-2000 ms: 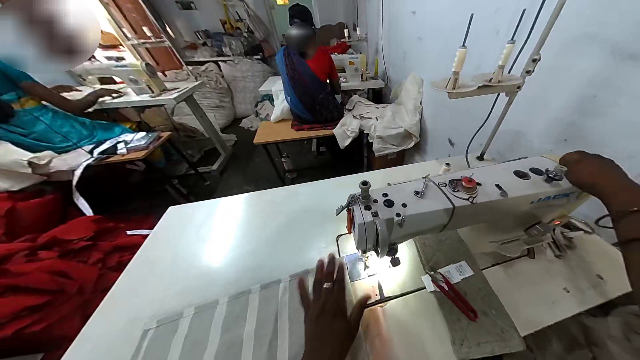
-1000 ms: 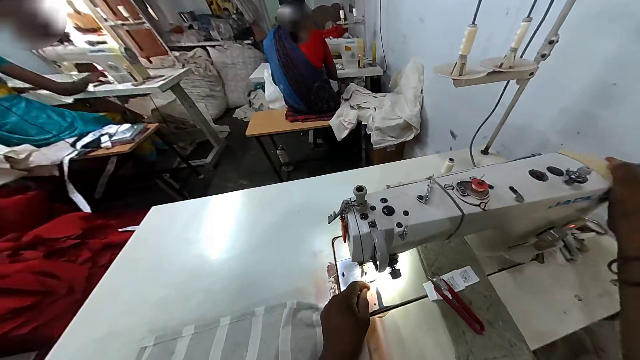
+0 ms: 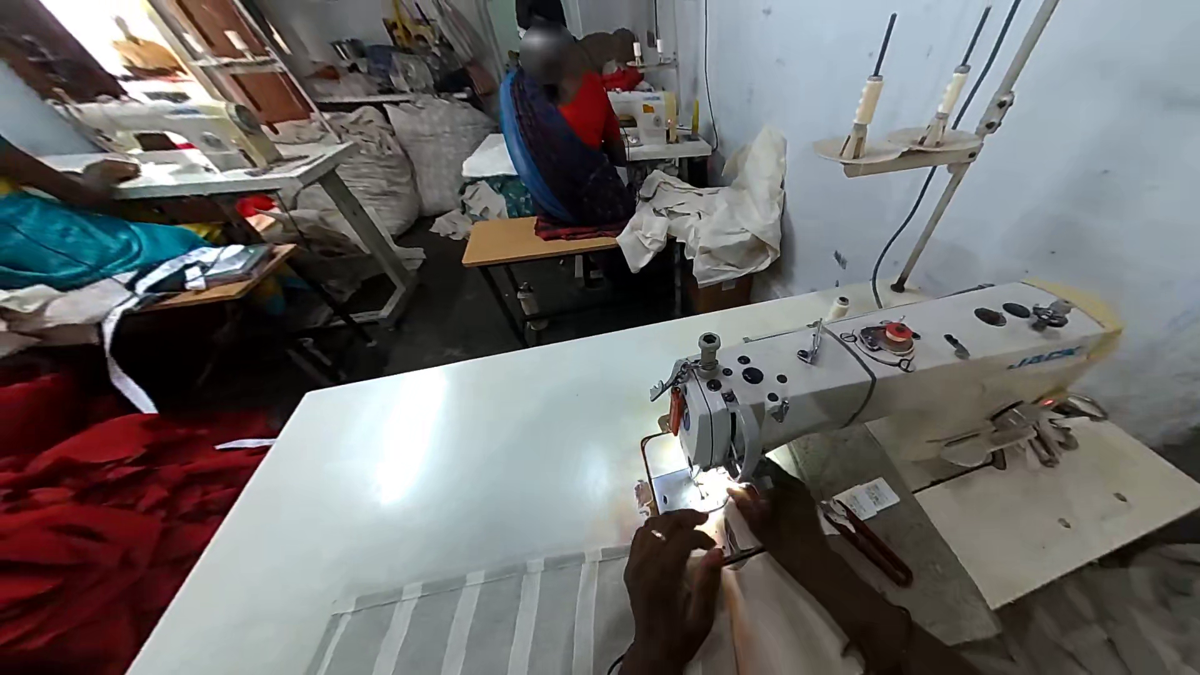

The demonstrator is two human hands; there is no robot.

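A Jack industrial sewing machine [image 3: 825, 375] stands on a white table [image 3: 487, 441], its needle area brightly lit. My left hand [image 3: 667, 581], with a ring on one finger, rests with bent fingers on the grey-and-white striped fabric [image 3: 497, 619] just in front of the needle plate [image 3: 677, 489]. Close by on the right, my right hand [image 3: 773, 511] has its fingertips at the lit needle area, over pale fabric. Whether either hand pinches the cloth cannot be made out. Red-handled snips [image 3: 872, 544] lie right of my right forearm, beside a paper label [image 3: 867, 498].
A thread stand with cones [image 3: 864, 103] rises behind the machine. Red fabric [image 3: 122, 544] is heaped left of the table. Beyond it, a person [image 3: 567, 141] sits on a wooden bench [image 3: 525, 242], with white cloth [image 3: 727, 216] alongside. Another person's arm [image 3: 56, 178] is at a machine on the left.
My right hand has come from the machine's far right end to the needle area. My left hand, at the needle plate one second ago, is now slightly nearer me with its fingers more spread.
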